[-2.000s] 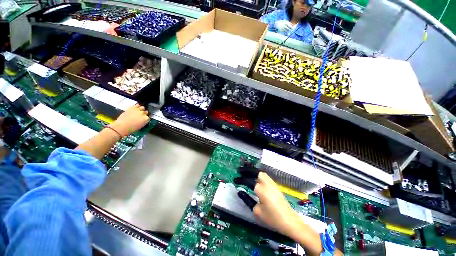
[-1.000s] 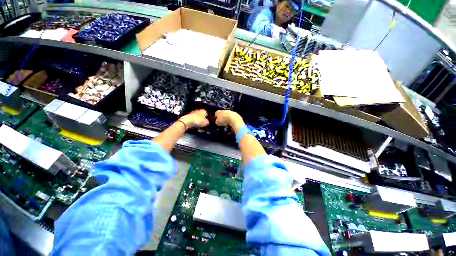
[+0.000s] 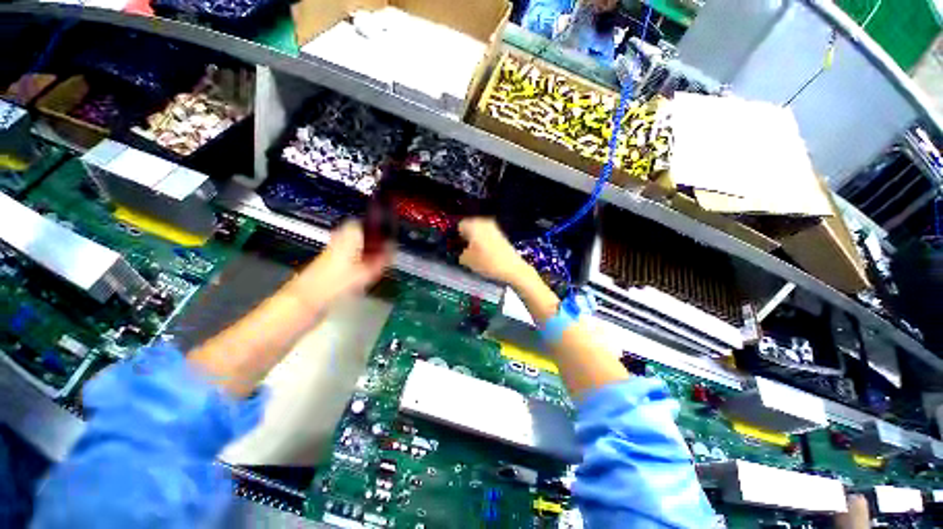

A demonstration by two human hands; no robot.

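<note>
My left hand (image 3: 352, 260) is blurred, in front of the bins. Its fingertips are dark with a reddish smear, and I cannot tell whether it holds a part. My right hand (image 3: 488, 250) is at the right end of the black bin of red components (image 3: 422, 213), with fingers curled and tips hidden. A blue strap is on the right wrist. Below the hands lies a green circuit board (image 3: 362, 439) with a long silver-white heatsink (image 3: 465, 405) and a finned heatsink (image 3: 522, 331) partly behind my right forearm.
More boards with heatsinks (image 3: 150, 186) lie left and right. The shelf above holds a cardboard box of yellow-and-black components (image 3: 569, 119). Grey components (image 3: 336, 150) fill bins under it. A blue coiled cord (image 3: 615, 145) hangs down. Another hand (image 3: 856, 514) shows at the bottom right edge.
Both hands were over the boards, then together at the red bin. Now my left hand has drawn back down and left, while my right hand stays at the bin's right end.
</note>
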